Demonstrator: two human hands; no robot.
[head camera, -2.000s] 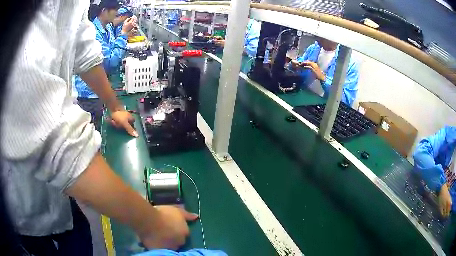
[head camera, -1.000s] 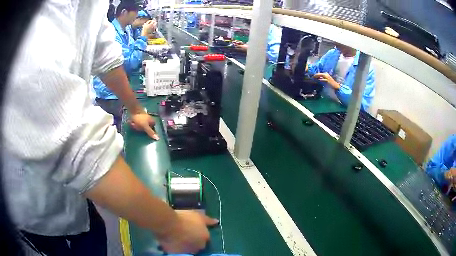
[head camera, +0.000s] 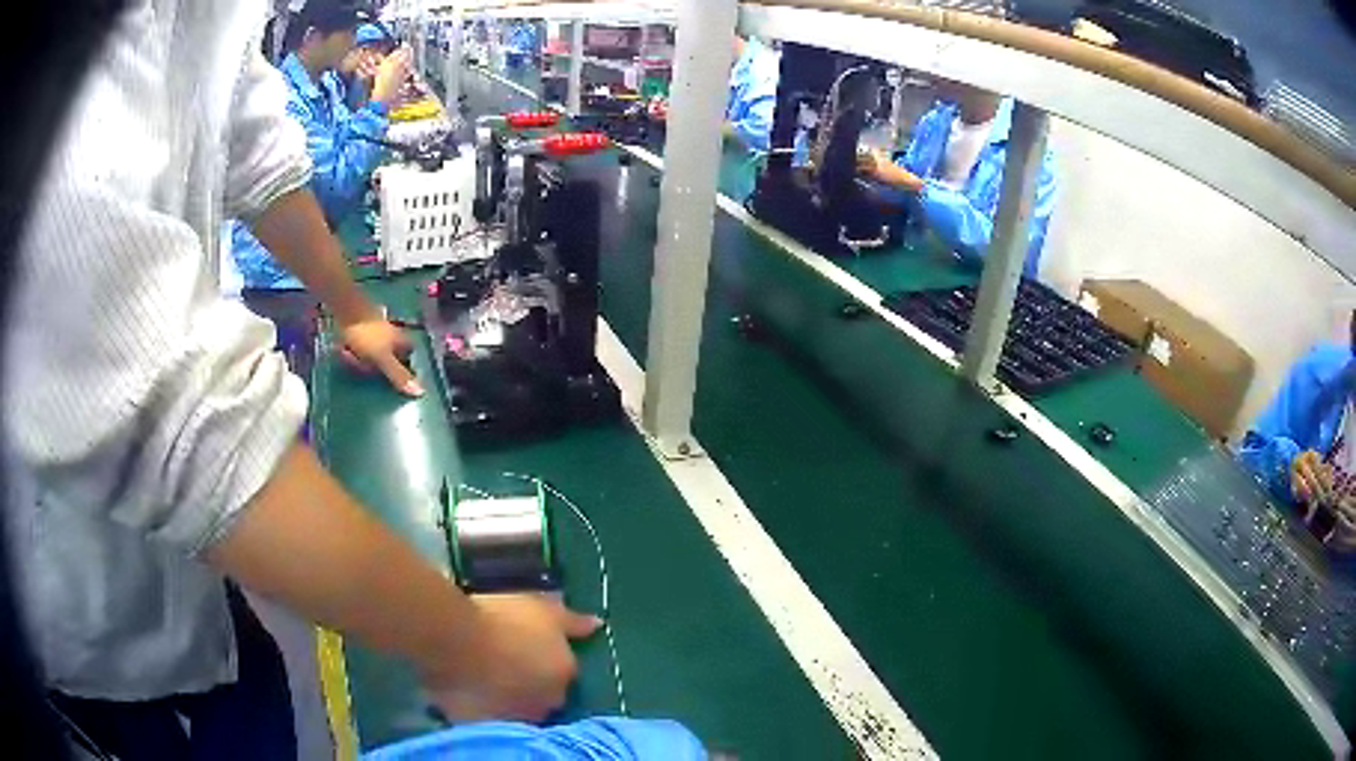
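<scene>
Neither of my hands shows clearly. A blue sleeve (head camera: 550, 740) lies along the bottom edge, with its hand cut off or hidden. Nearest in front, a silver solder wire reel (head camera: 501, 538) with green rims stands on the green bench (head camera: 669, 595). Another person's hand (head camera: 513, 654) is at the near side of the reel, over a dark part; its exact hold cannot be told. Thin pale solder wire (head camera: 602, 572) curves from the reel past that person's fingertip.
The person in a striped shirt (head camera: 149, 342) leans in from the left, other hand (head camera: 381, 354) on the bench. A black fixture (head camera: 521, 298) with red handles stands beyond the reel. A white post (head camera: 687, 223) and rail (head camera: 788, 595) border the belt (head camera: 892, 550). Black tray (head camera: 1041, 339) at right.
The view swung left again after swinging right. More of the blue sleeve shows at the bottom. The reel and the other person's hands stay in about the same places on the bench.
</scene>
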